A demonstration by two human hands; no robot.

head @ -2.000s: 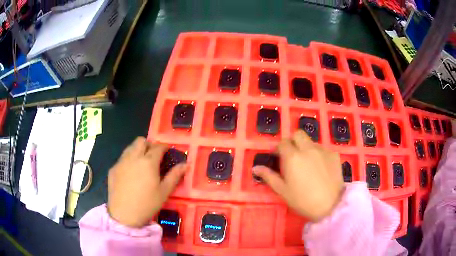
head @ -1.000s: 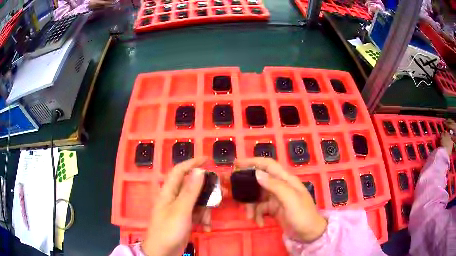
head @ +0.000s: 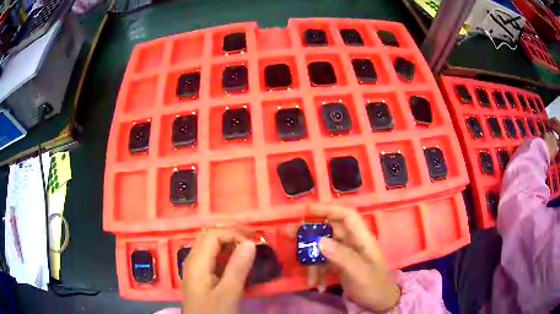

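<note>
My left hand (head: 218, 264) holds a strapless smartwatch (head: 264, 262) with a dark face, slightly blurred, over the lower tray (head: 393, 236). My right hand (head: 356, 257) holds another smartwatch (head: 314, 243) whose screen is lit with a blue-white clock face; the thumb is on the screen. The red-orange upper tray (head: 232, 184) holds many watch bodies, most with the sensor side up, some with plain black screens up. In the lower tray a watch (head: 143, 266) shows small blue lettering; another beside it is partly hidden by my left hand.
A neighbour's tray (head: 457, 110) of watches stands at right, with a pink sleeve (head: 522, 190) over it. A metal post (head: 447, 27) rises behind. At left are white paper (head: 26, 214), a yellow sticker sheet (head: 58, 178), a thin ring (head: 61, 233) and a grey metal box (head: 43, 80).
The trays appear higher and further left in view. Both hands have moved down over the lower tray. The right-hand watch is now lit. Two black-screen watches lie in the upper tray's front row.
</note>
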